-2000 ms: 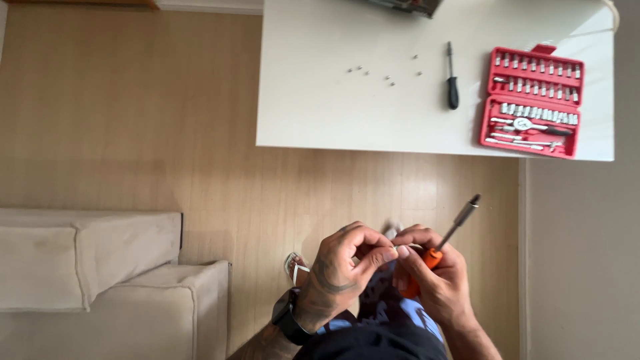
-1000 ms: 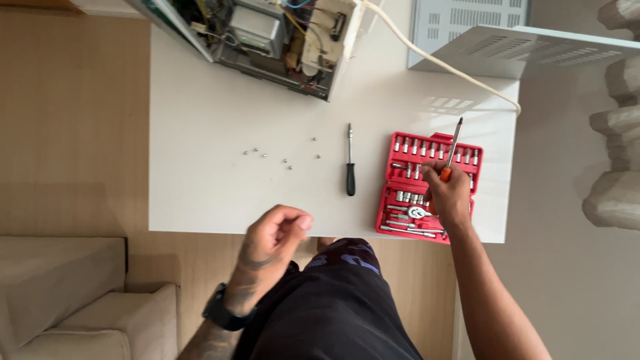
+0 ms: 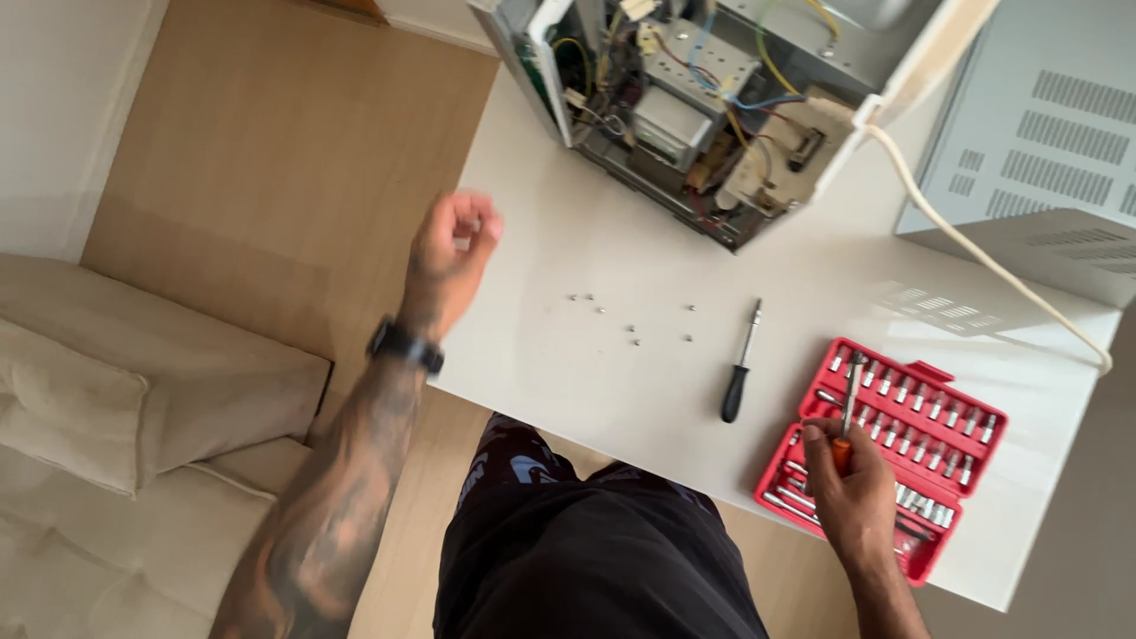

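My right hand (image 3: 852, 493) grips a screwdriver with an orange handle (image 3: 841, 454), its metal shaft pointing away over the red socket and bit set case (image 3: 930, 374). My left hand (image 3: 454, 244) is raised near the table's left edge with fingers curled; whether anything is between them cannot be told. A screwdriver with a black handle (image 3: 734, 393) lies on the white table, left of the case. Several small screws (image 3: 632, 329) are scattered to the left of that screwdriver. Beyond them stands an opened microwave oven (image 3: 683, 115) with wires and a transformer showing.
A grey vented metal cover (image 3: 1047, 142) stands at the right of the white table (image 3: 550, 382). A pale power cord (image 3: 985, 244) runs from the appliance across to the table's right edge. A beige sofa (image 3: 80, 373) is at the lower left, beside the wooden floor.
My left hand has moved up and to the left, over the table's left edge. My right hand went from in front of my body to the red case, still holding the orange screwdriver. The view has shifted.
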